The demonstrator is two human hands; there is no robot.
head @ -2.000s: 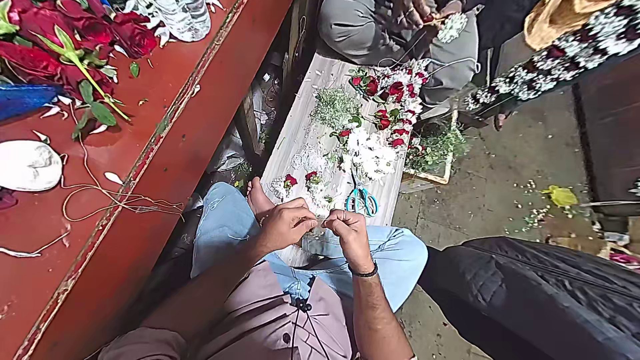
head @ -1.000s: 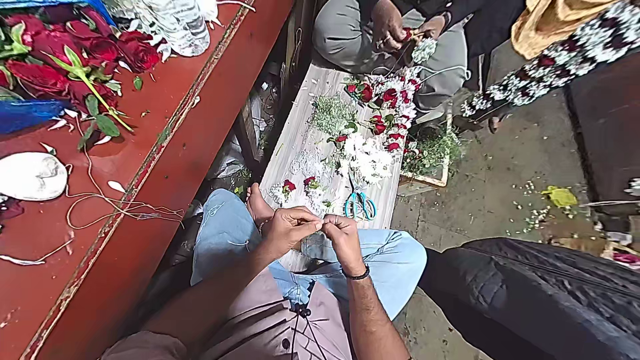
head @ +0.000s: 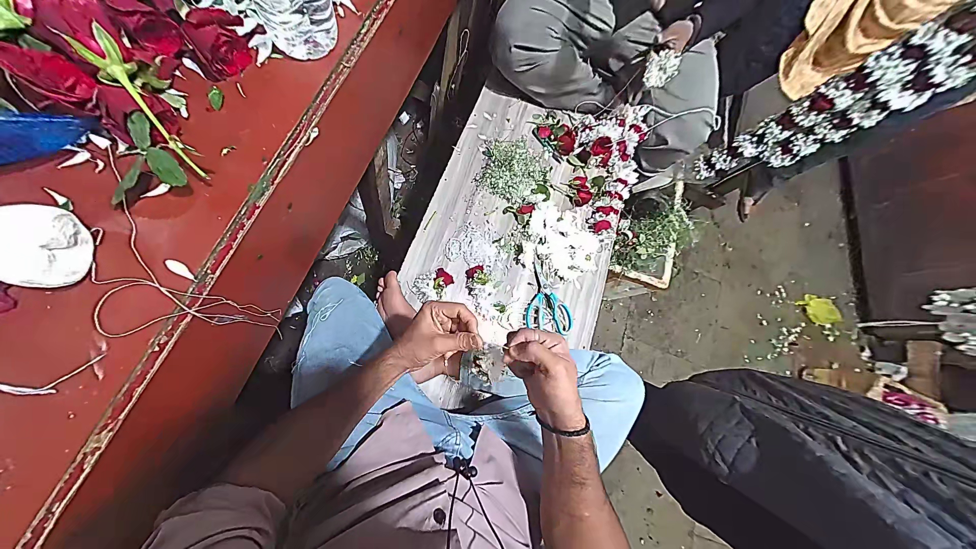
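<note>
My left hand [head: 442, 335] and my right hand [head: 540, 362] are raised over my lap, a small gap between them. The fingertips of each are pinched; what they pinch is too small to tell. A pale, blurred thing lies below and between them. Just beyond my right hand, scissors with blue handles [head: 547, 311] rest on a light wooden board [head: 450, 206]. Two small bunches with red roses [head: 443, 279] lie beyond my left hand. White flowers [head: 563, 238], red roses [head: 582, 191] and a heap of small green-white sprigs [head: 512, 169] are farther up the board.
A red table [head: 252, 252] at the left holds red roses [head: 217, 44], a white rounded thing [head: 44, 245] and loose thread [head: 130, 284]. Another person [head: 564, 53] sits at the board's far end. A garland [head: 862, 99] is at upper right; a black cover [head: 793, 450] is at lower right.
My hands have moved a little apart; they were close together one second ago. The other person's hands have moved toward the top edge of the view.
</note>
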